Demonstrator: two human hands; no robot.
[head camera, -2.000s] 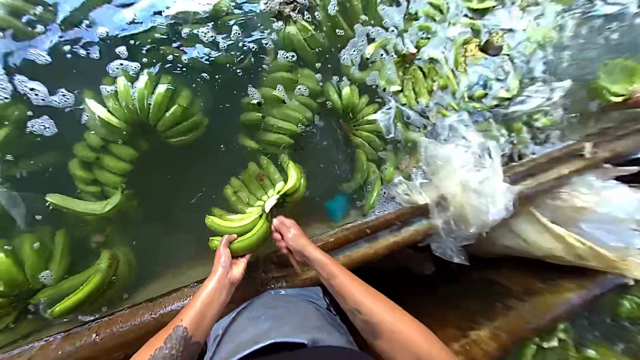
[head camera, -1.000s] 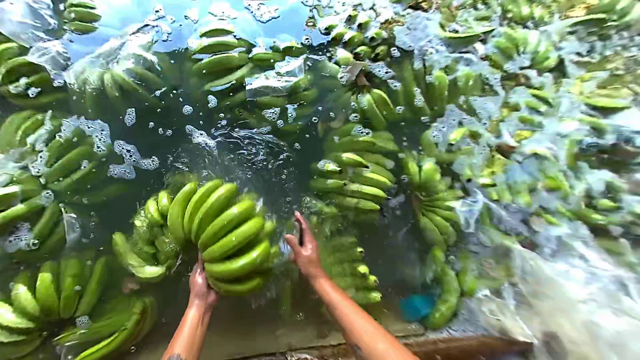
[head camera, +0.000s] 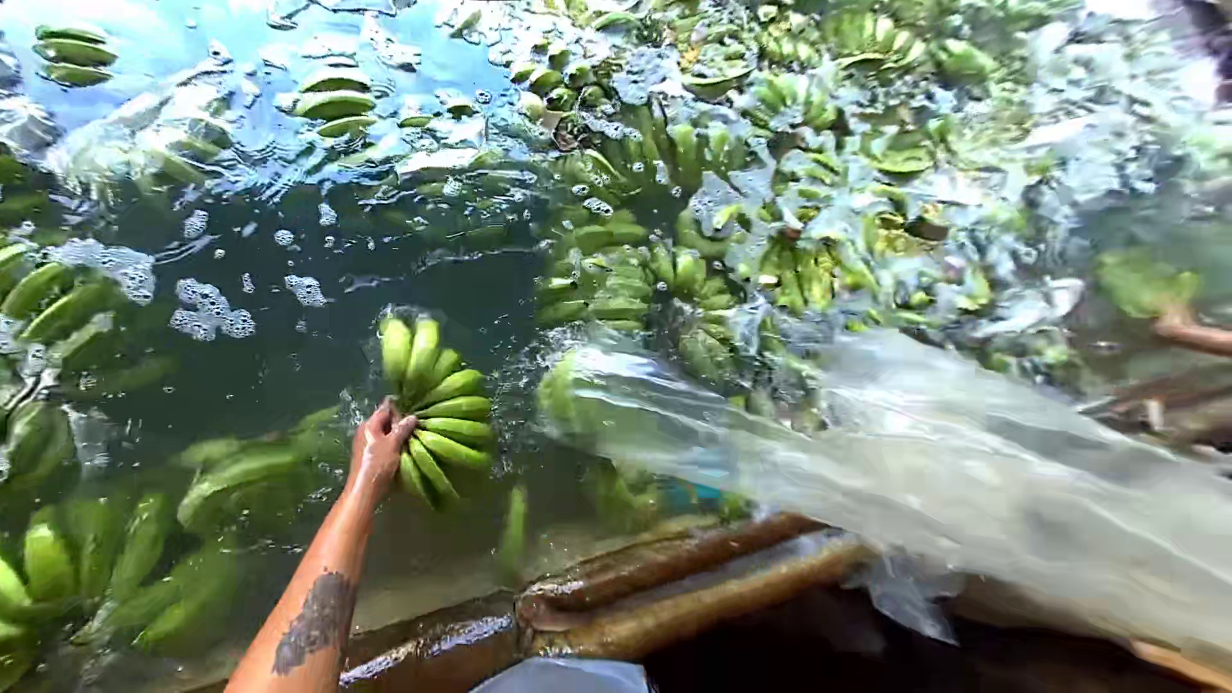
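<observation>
My left hand [head camera: 383, 438] grips the crown of a hand of green bananas [head camera: 445, 414], which rests partly in the water with its fingers fanned to the right. My right hand is not visible. To the right of the held bananas, a large clear plastic sheet or bag [head camera: 866, 452] stretches from the water over the tank's edge, blurred by motion. Its left end lies over a greenish shape in the water. Submerged green bananas [head camera: 260, 476] lie left of my forearm.
Many banana hands [head camera: 606, 279] float beyond and to the right among plastic and foam [head camera: 212, 310]. A wet brown rim [head camera: 674, 577] borders the water close to my body. At the far right is part of another person's arm [head camera: 1193, 332] beside a green bunch.
Both hands were in view one second ago; now only my left hand shows, still on bananas. The plastic sheet now stretches across the right side. The view has shifted.
</observation>
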